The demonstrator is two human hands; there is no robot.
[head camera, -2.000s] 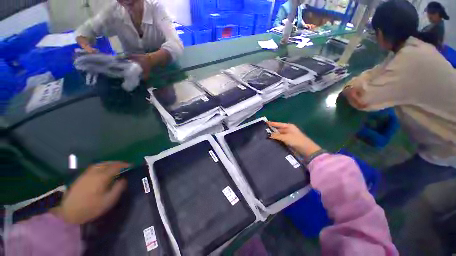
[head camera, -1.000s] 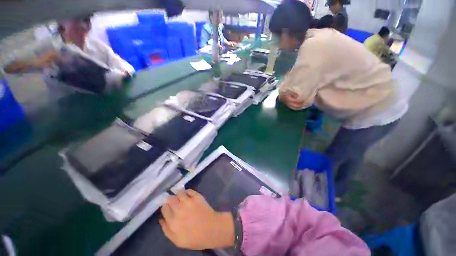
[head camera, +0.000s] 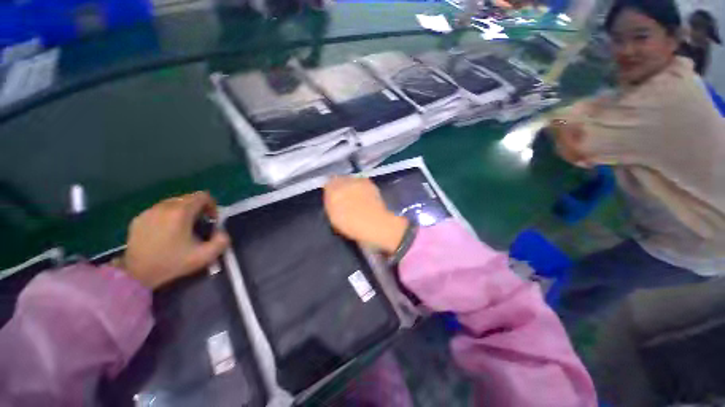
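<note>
A black tablet [head camera: 306,278] lies in a whitish sleeve in front of me, with a white label near its lower right. Another dark tablet [head camera: 187,342] lies left of it, partly under my left arm. A third [head camera: 409,191] lies at the right, partly behind my right arm, with light glaring on it. My left hand [head camera: 175,242] is curled at the left tablet's upper edge, a small dark thing between thumb and fingers; its hold is unclear. My right hand [head camera: 362,213] is bent over the middle tablet's upper right corner; its fingertips are hidden.
Stacks of sleeved tablets [head camera: 294,119] stand in a row behind on the green bench [head camera: 135,151]. A person [head camera: 668,143] leans on the bench at the right. Blue bins [head camera: 540,254] are below the bench edge. White papers [head camera: 28,71] lie at far left.
The view swung right and then back left. My right hand has moved from the right tablet to the middle one. My left hand, out of view one second ago, shows again at the left tablet.
</note>
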